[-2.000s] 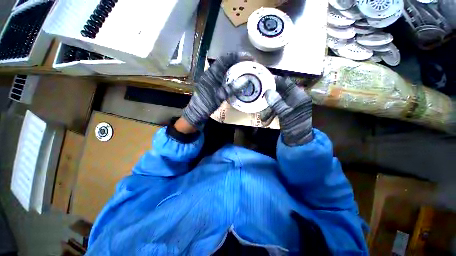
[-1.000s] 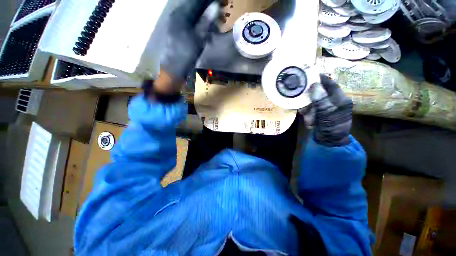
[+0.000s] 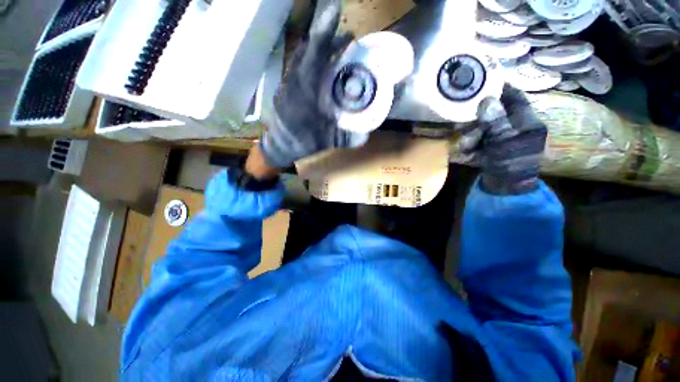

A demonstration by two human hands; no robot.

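My left hand point(image 3: 304, 104), in a grey mottled glove and blurred, is round the left edge of an assembled disc unit point(image 3: 354, 87), thumb low and fingers up. This disc has a dark ring and hub; a white round shape shows behind it, too blurred to tell apart. My right hand point(image 3: 511, 138), also gloved, grips the lower right edge of a second assembled disc unit point(image 3: 461, 77), face up over the right part of the silver machine top point(image 3: 423, 110).
White parts trays point(image 3: 212, 71) with rows of black parts stand left. Loose white discs point(image 3: 563, 54) lie in a heap at right, above a plastic-wrapped roll point(image 3: 589, 134). A cardboard flap point(image 3: 380, 168) sticks out in front. Another finished unit point(image 3: 176, 213) lies on a brown carton point(image 3: 156, 242).
My left hand let go of the first disc, moved up, and now has the disc from the machine top, shifted left and down. My right hand carried the first disc right and up.
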